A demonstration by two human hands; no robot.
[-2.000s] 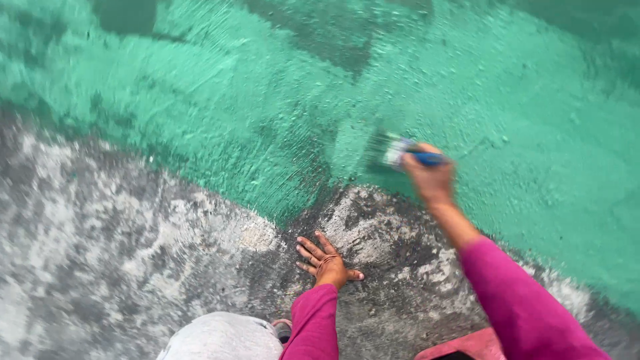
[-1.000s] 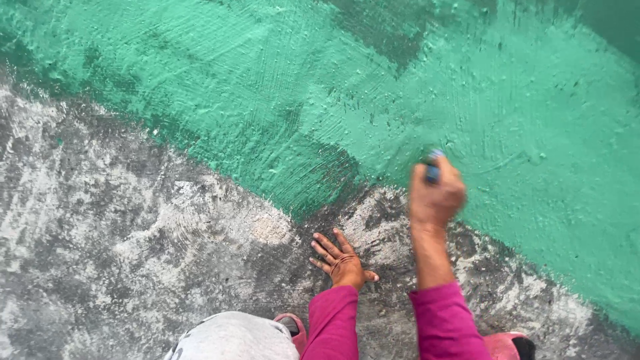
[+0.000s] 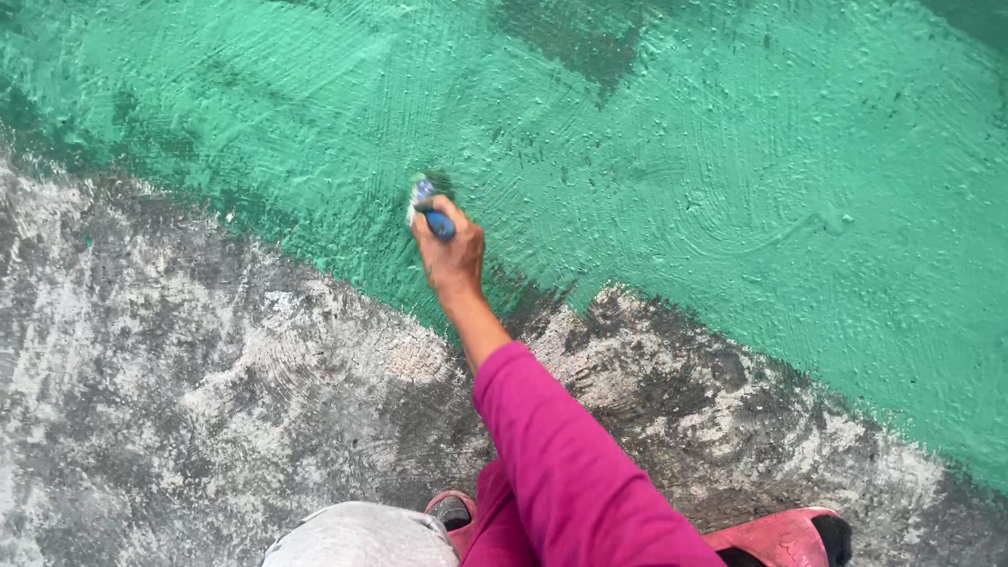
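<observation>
My right hand (image 3: pixel 455 248) grips the blue handle of a paintbrush (image 3: pixel 425 191), whose bristles lie against the green painted surface (image 3: pixel 709 157) left of the picture's middle. The bristles are blurred and partly covered by the fingers. Below the brush, the ragged paint border meets bare, mottled grey concrete (image 3: pixel 197 378). My left hand is out of sight; only a magenta sleeve, partly behind my right arm, shows at the bottom.
A pink shoe (image 3: pixel 776 539) rests on the concrete at the lower right, and part of another pink shoe (image 3: pixel 455 512) shows at the bottom middle. Light grey cloth (image 3: pixel 362 539) covers the bottom edge. A darker green patch (image 3: pixel 583 39) lies near the top.
My right hand has moved left with the paintbrush, across the green paint. My left hand, spread on the concrete in both earlier frames, has left the view.
</observation>
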